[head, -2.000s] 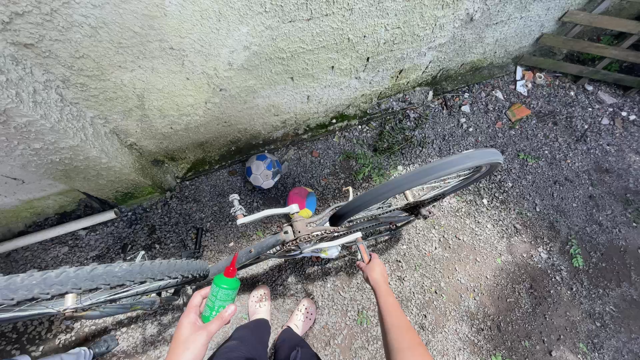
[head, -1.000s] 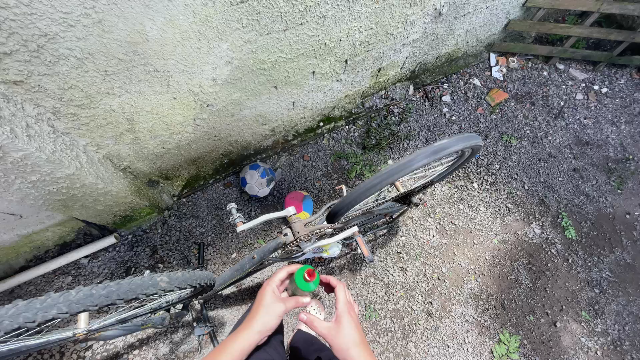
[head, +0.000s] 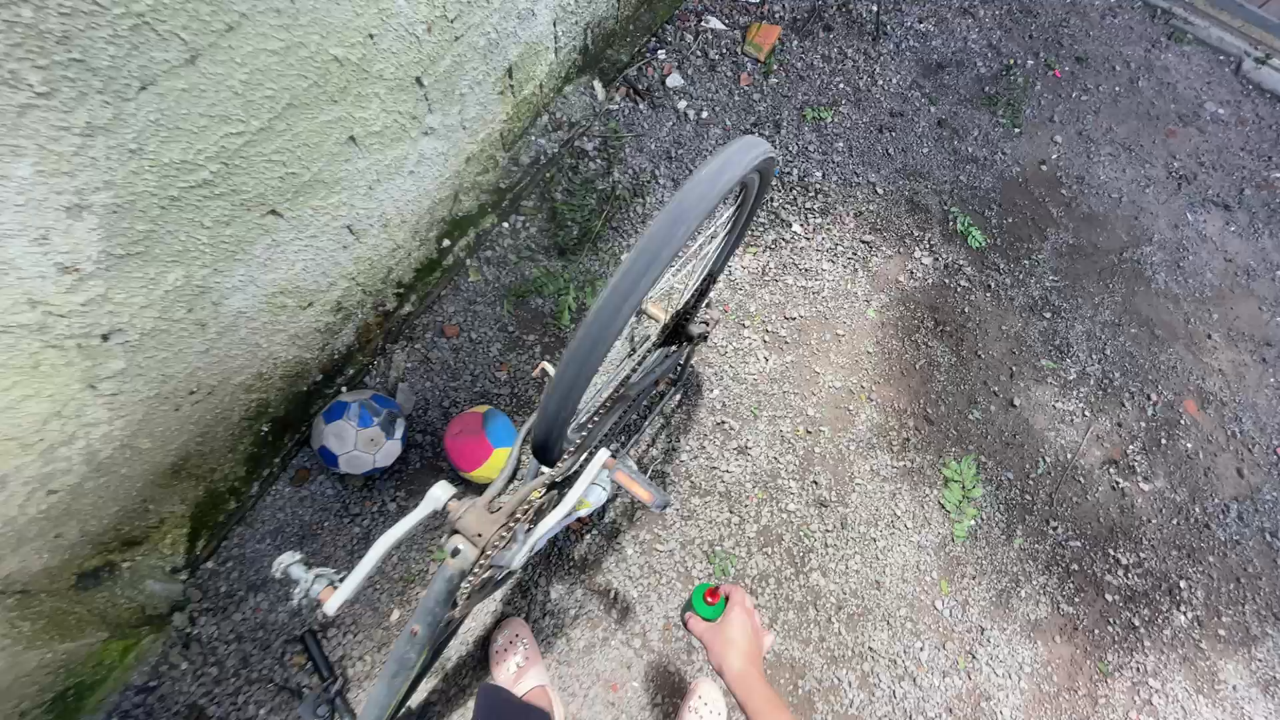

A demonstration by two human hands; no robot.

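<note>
My right hand (head: pixel 735 635) is closed around a green plastic bottle (head: pixel 705 602) with a red nozzle, held upright low in the view, above the gravel. My left hand is out of the picture. Left of the bottle an upside-down bicycle shows its rear wheel (head: pixel 655 270), the chain (head: pixel 520 520), a white crank arm (head: pixel 565 508) with an orange-edged pedal (head: pixel 638 484), and a second white crank arm (head: pixel 388 545) on the wall side. My right hand is apart from the bicycle.
A blue-and-white ball (head: pixel 358 432) and a multicoloured ball (head: pixel 478 443) lie between the bicycle and the rough wall (head: pixel 250 180). My pink clogs (head: pixel 518 655) stand on gravel. A brick fragment (head: pixel 761 41) lies near the wall at the top.
The bottle was in my left hand, then between both hands; now my right hand alone holds it. My left hand has left the view. The view has turned to the right.
</note>
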